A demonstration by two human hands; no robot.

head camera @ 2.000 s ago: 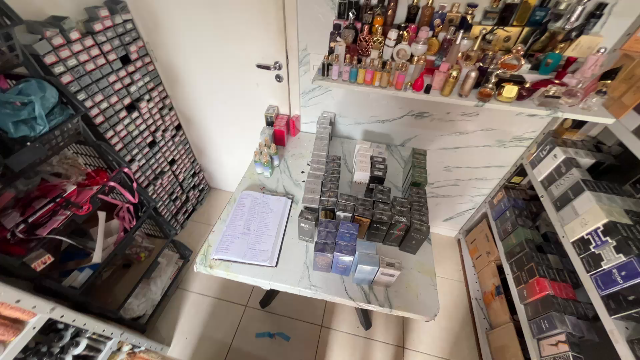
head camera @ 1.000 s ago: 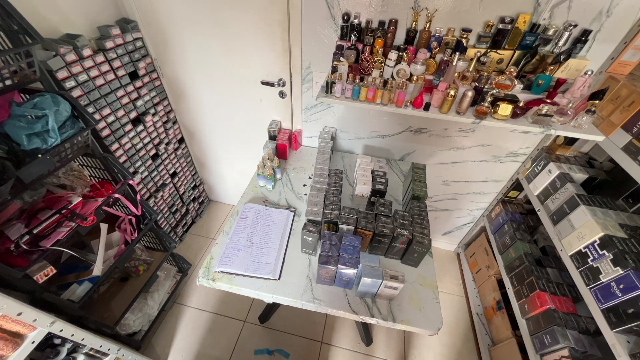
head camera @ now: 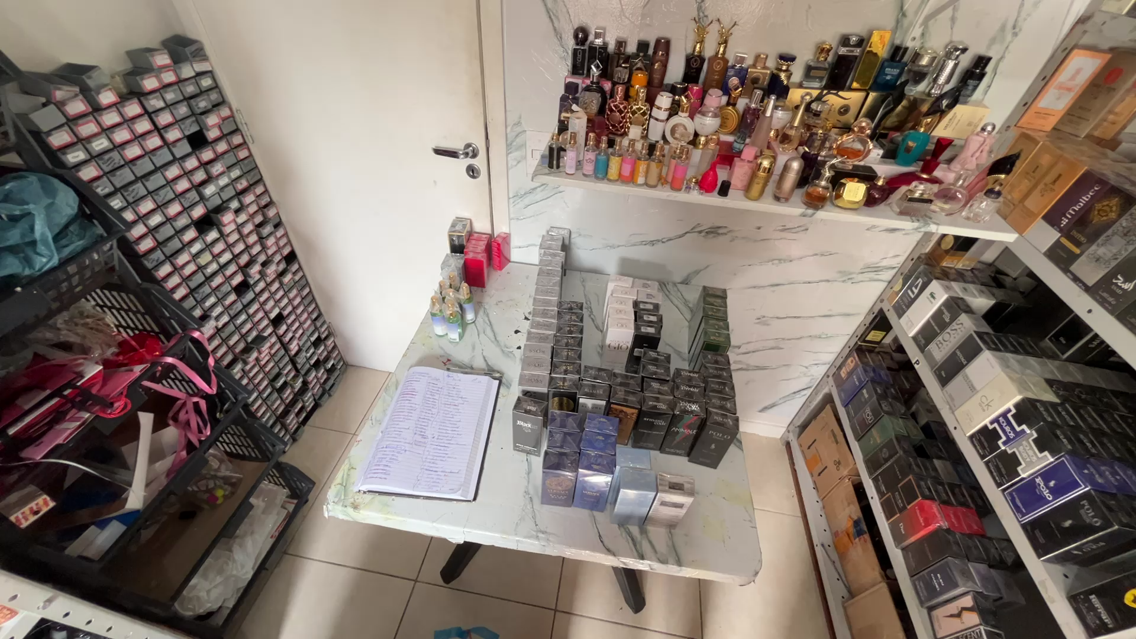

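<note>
Neither my left hand nor my right hand is in view. A marble-patterned table (head camera: 524, 531) stands in the middle. On its left half lies an open notebook (head camera: 430, 432) with handwritten lines. Rows of perfume boxes fill the middle and right, among them dark blue boxes (head camera: 596, 466), a light blue box (head camera: 632, 495), a pale beige box (head camera: 672, 501) at the front, and dark green boxes (head camera: 712, 321) at the back right. Small bottles (head camera: 453, 309) stand behind the notebook, near red boxes (head camera: 477, 260).
A wall shelf (head camera: 799, 210) holds many perfume bottles. Metal shelving (head camera: 967, 390) with boxed perfumes runs along the right. Black plastic crates (head camera: 235, 444) and a rack of small grey boxes (head camera: 200, 204) stand left, beside a white door (head camera: 355, 177). A blue strip (head camera: 466, 633) lies on the tiled floor.
</note>
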